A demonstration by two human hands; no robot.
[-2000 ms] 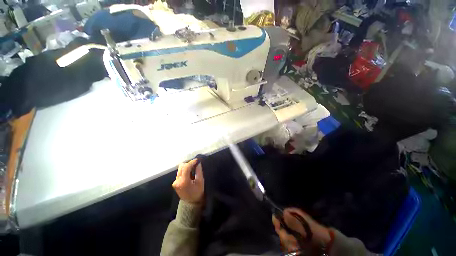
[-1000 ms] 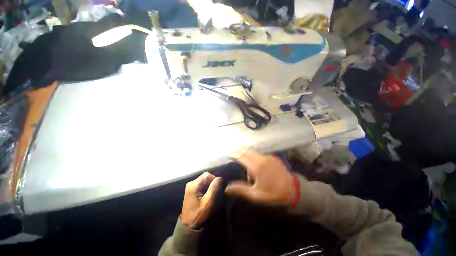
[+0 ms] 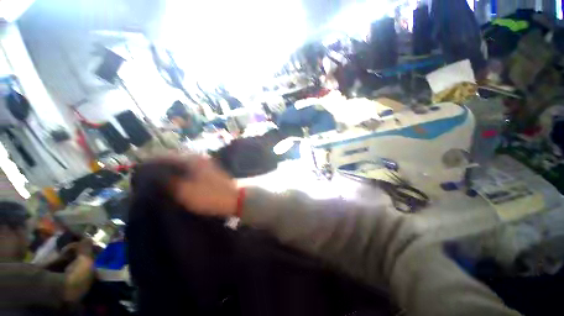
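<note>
My right hand (image 3: 209, 186), blurred, with a red band at the wrist, reaches across to the left. It grips the top of the black fabric (image 3: 179, 259), which hangs down in a large dark mass. My left hand is not visible. The black-handled shears (image 3: 405, 196) lie on the machine table under the arm of the white sewing machine (image 3: 396, 139), their blades towards the needle end. My right sleeve hides much of the table's front.
An accessory tray (image 3: 510, 207) is at the table's right end. A dark cloth heap (image 3: 247, 154) lies behind the table's left side. A person (image 3: 37, 278) sits at the lower left, and another person (image 3: 179, 120) is farther back. A blue object (image 3: 112, 256) is near the first person.
The view has swung up and left. My right hand has moved from beside my left hand to the far left, raising the black fabric. My left hand has gone from sight.
</note>
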